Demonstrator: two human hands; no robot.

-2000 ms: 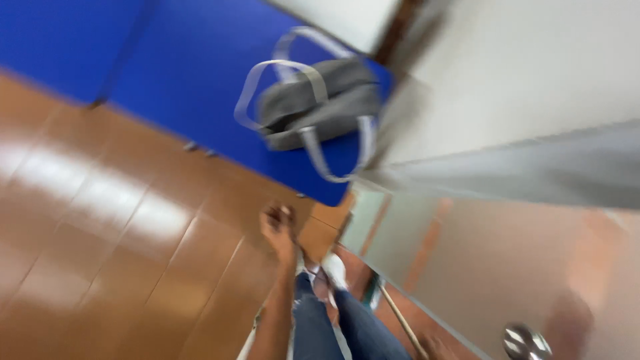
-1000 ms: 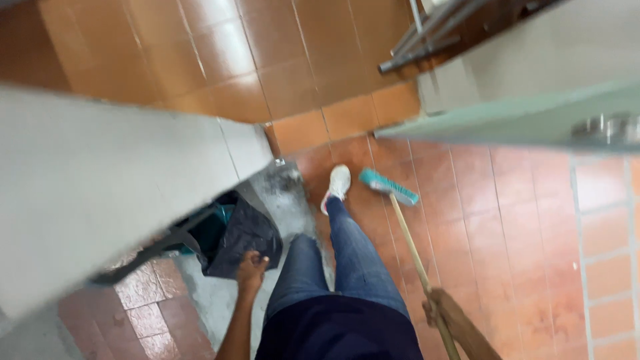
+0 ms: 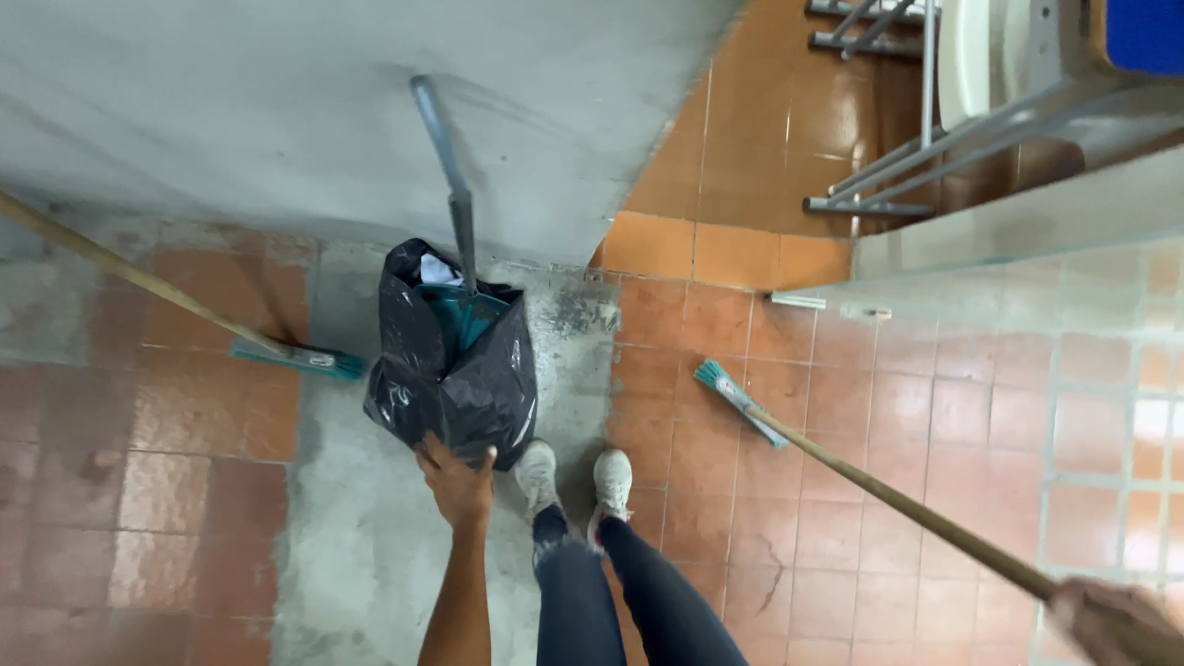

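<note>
My left hand point(image 3: 458, 481) is at the near edge of a black plastic bag point(image 3: 462, 398), fingers against the plastic; whether it grips the bag is not plain. A teal dustpan point(image 3: 462, 319) sits in the bag's mouth, its grey handle point(image 3: 439, 139) leaning toward the wall. At the lower right, my right hand point(image 3: 1115, 615), blurred, is closed around the wooden handle of a broom point(image 3: 902, 504). That broom's teal-bristled head point(image 3: 740, 402) rests on the orange tiles. Left of the bag, a second broom point(image 3: 296, 356) has its bristles close to the plastic and its wooden handle running to the upper left.
A grey wall point(image 3: 324, 120) stands behind the bag. Right of the doorway is a glass panel or door point(image 3: 1017, 296). Metal furniture legs point(image 3: 879, 205) and a blue tabletop point(image 3: 1147, 35) are beyond it. My white shoes point(image 3: 612, 481) stand beside the bag.
The view has shifted a lot. My left hand, near the black bag one second ago, is now against it. The second broom and the dustpan handle have come into view.
</note>
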